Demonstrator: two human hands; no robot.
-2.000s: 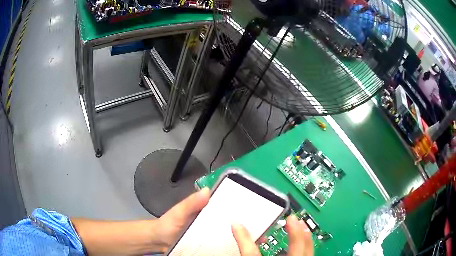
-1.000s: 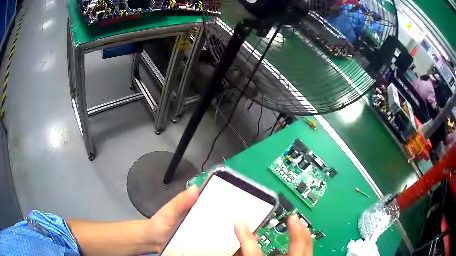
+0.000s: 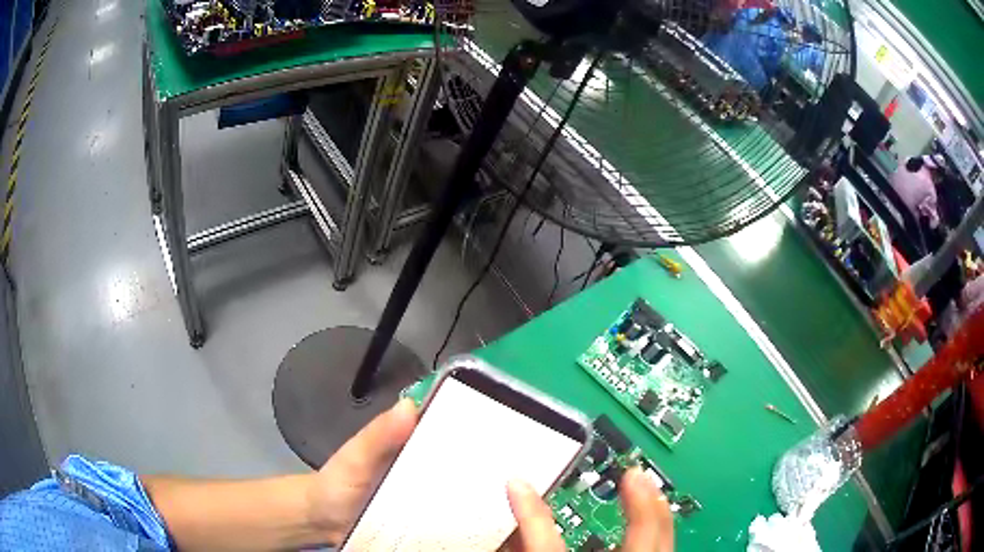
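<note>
A smartphone [image 3: 459, 464] with a dark edge and a blank white screen is held low in the middle of the view. My left hand [image 3: 361, 474] holds it along its left side, with the blue sleeve behind. My right hand [image 3: 604, 520] is at the bottom edge, partly cut off; one finger or the thumb is over the screen's lower right and other fingers are beside the phone. Whether it grips the phone is hidden. One green circuit board [image 3: 593, 505] lies partly behind the phone and right hand. Another green circuit board [image 3: 651, 372] lies farther back on the green table [image 3: 745, 458].
A black pedestal fan [image 3: 448, 216] stands beyond the table. A clear container [image 3: 811, 474], a white crumpled patch [image 3: 782, 534] and a red post [image 3: 917, 401] are at right. A yellow-orange tool [image 3: 670, 265] lies at the far corner. A person in pink [image 3: 917, 189] is far right.
The view has shifted slightly, so the table and fan sit farther left than two seconds ago. The phone also sits slightly farther left and higher in the view. The grip looks the same.
</note>
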